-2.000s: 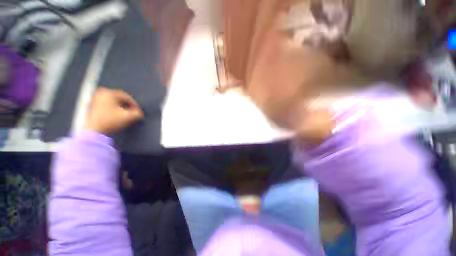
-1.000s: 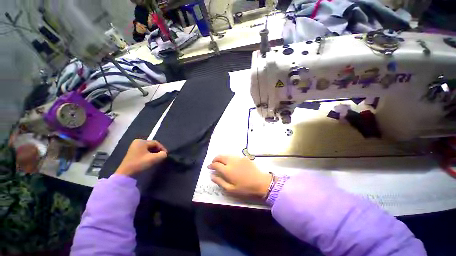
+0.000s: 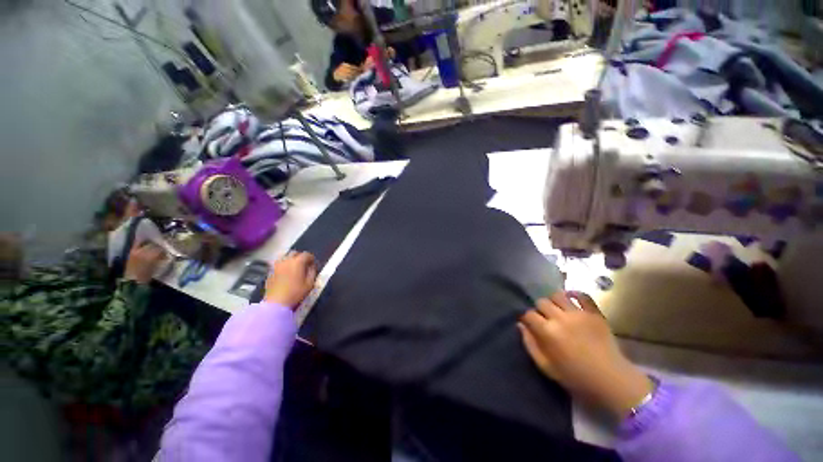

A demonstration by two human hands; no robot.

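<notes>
A wide black cloth panel (image 3: 424,280) lies flat on the white table and hangs over its front edge. A second, narrower dark panel (image 3: 338,217) lies to its left, with a white strip of table between them. My left hand (image 3: 291,278) rests with bent fingers at the lower end of the narrow panel; whether it grips cloth cannot be told. My right hand (image 3: 577,347) is on the right edge of the wide panel, fingers bent onto the cloth. The white sewing machine head (image 3: 686,180) stands right of the panel, its needle area just beyond my right hand.
A purple device (image 3: 233,203) and a grey plate (image 3: 248,280) are at the left. Another person's hand (image 3: 144,260) and green patterned sleeve are at far left. Striped garments (image 3: 307,140) lie behind. Dark and maroon scraps (image 3: 753,284) lie under the machine arm.
The wide panel now spreads right toward the needle area, and my right hand has moved from bare table onto its edge. The view has shifted left, showing another person's hand.
</notes>
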